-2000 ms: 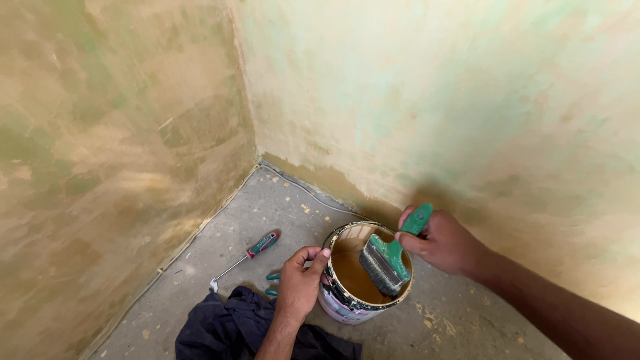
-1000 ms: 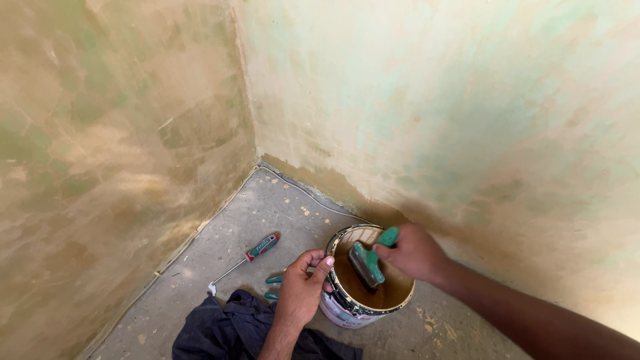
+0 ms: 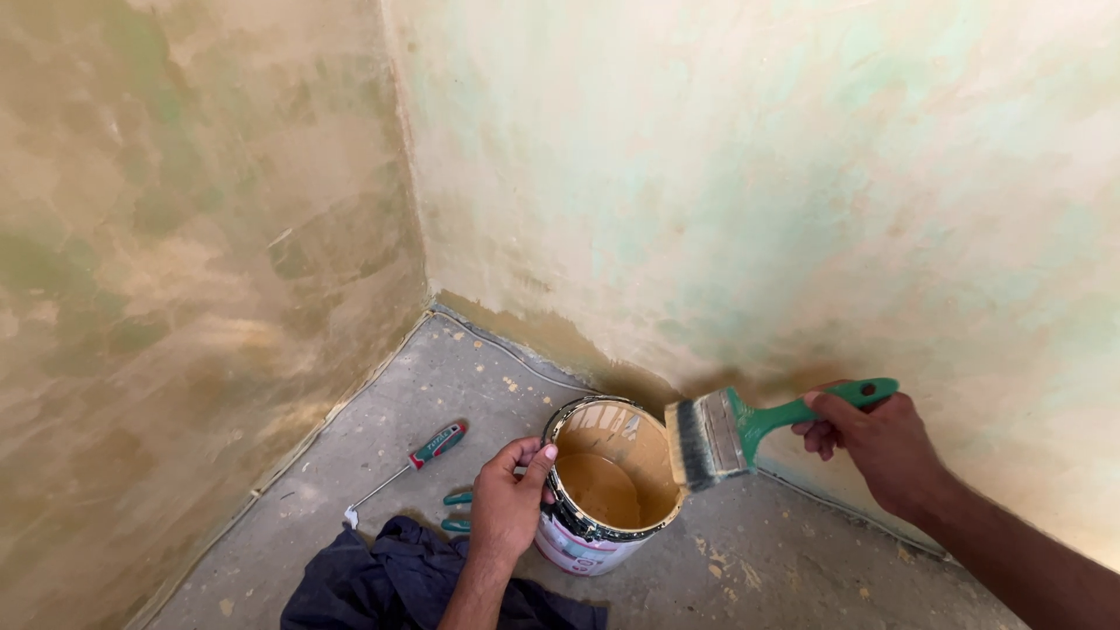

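Observation:
With its thumb over the rim, my left hand (image 3: 509, 499) grips the left side of a round paint bucket (image 3: 588, 547). Inside the bucket lies tan liquid paint (image 3: 599, 486), with drips down the inner wall. My right hand (image 3: 875, 442) holds a wide paintbrush (image 3: 722, 433) by its green handle, to the right of the bucket. Its bristles point left, at the bucket's right rim, and their tips carry tan paint; whether they touch the rim is hard to tell.
A Total screwdriver (image 3: 437, 444) lies on the concrete floor (image 3: 394, 437), left of the bucket. Green tool handles (image 3: 457, 525) show partly behind my left hand, near a dark blue cloth (image 3: 376, 569). A cable (image 3: 512, 354) follows the foot of the pale wall (image 3: 700, 175); a tan-coated wall (image 3: 210, 262) meets it.
My right hand has moved the brush up and right, from inside the bucket to its right rim. My left hand has stayed on the bucket's left side.

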